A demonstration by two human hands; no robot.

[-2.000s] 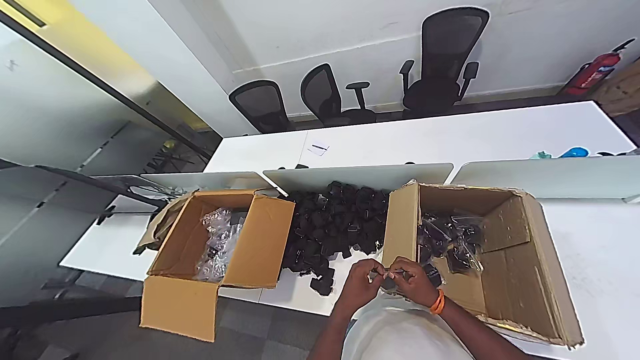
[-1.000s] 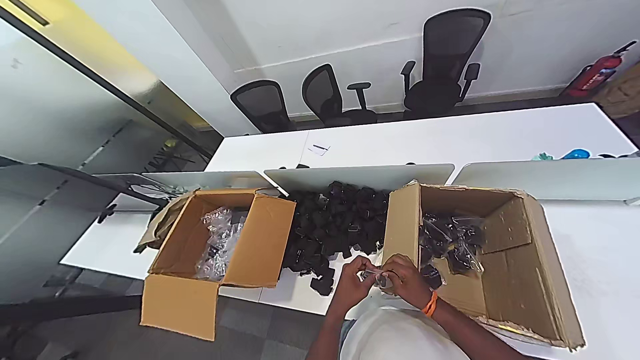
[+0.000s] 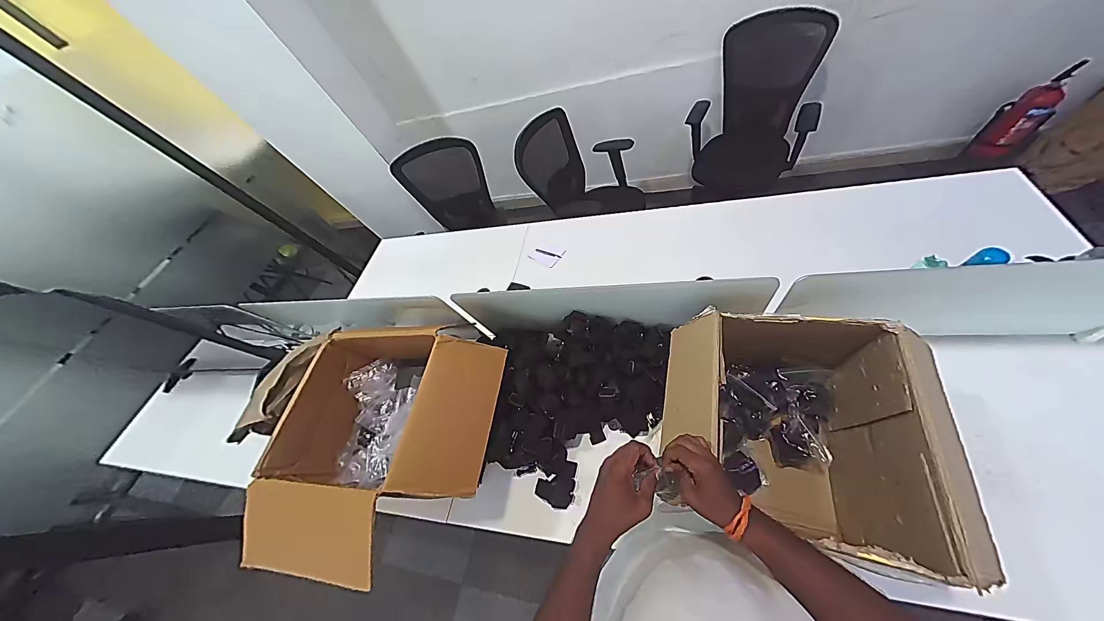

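My left hand (image 3: 623, 487) and my right hand (image 3: 700, 479) meet at the near edge of the table, fingertips pinching a small clear plastic bag (image 3: 662, 483) between them. What the bag holds is too small to tell. An orange band circles my right wrist. Beyond my hands lies a heap of small black items (image 3: 578, 388). To the right, an open cardboard box (image 3: 914, 483) holds several dark items in clear plastic bags (image 3: 776, 414). At the left, another open cardboard box (image 3: 302, 423) contains crumpled clear plastic bags (image 3: 379, 418).
Low frosted partitions (image 3: 621, 299) run behind the boxes. On the far white table (image 3: 690, 237) lie a pen on paper (image 3: 545, 257) and a blue object (image 3: 987, 256). Several black mesh chairs (image 3: 772, 78) and a red fire extinguisher (image 3: 1018, 121) stand by the wall.
Both hands stay close together near the right box's flap, with small shifts of the fingers and wrists around the plastic bag. The boxes and the black heap look the same.
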